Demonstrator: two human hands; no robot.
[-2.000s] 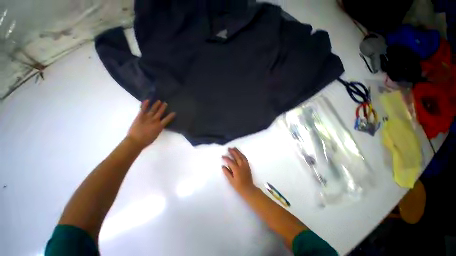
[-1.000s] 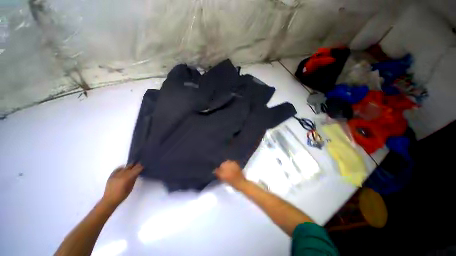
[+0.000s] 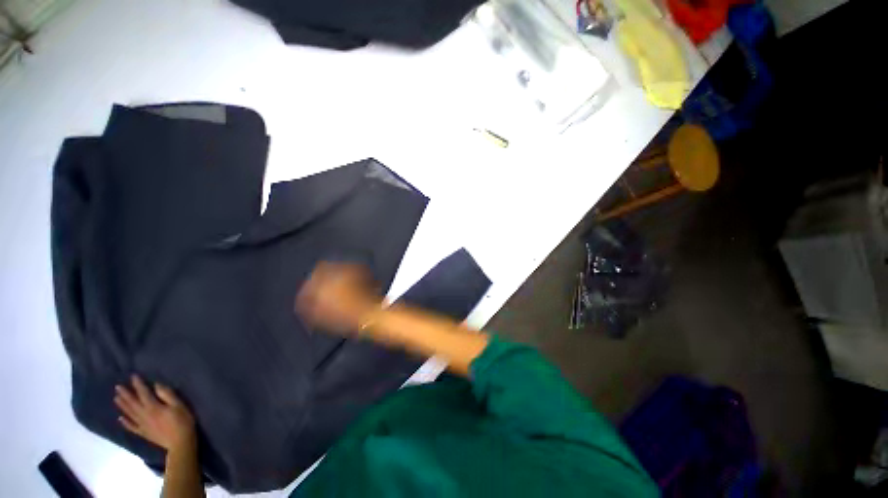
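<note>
A dark garment (image 3: 204, 292) lies spread on the white table in front of me, with light grey facing showing at its upper openings. My left hand (image 3: 156, 418) rests flat on its lower left part, fingers apart. My right hand (image 3: 336, 297) is over the middle right of the garment and is blurred; I cannot tell whether it pinches cloth. Another dark garment (image 3: 365, 19) lies at the top edge of the view, partly cut off.
Clear poly bags (image 3: 550, 63) lie at the upper right, with small snips (image 3: 493, 137) nearer me. Beyond are a yellow cloth (image 3: 650, 53) and a tool with coloured loops (image 3: 594, 17). A phone (image 3: 64, 476) lies lower left. A round stool (image 3: 693, 158) stands beside the table edge (image 3: 545, 253).
The view has swung down and towards the table's near edge. Both hands held a garment's lower edge; now my left lies flat on a garment near me. A second dark garment shows beyond it.
</note>
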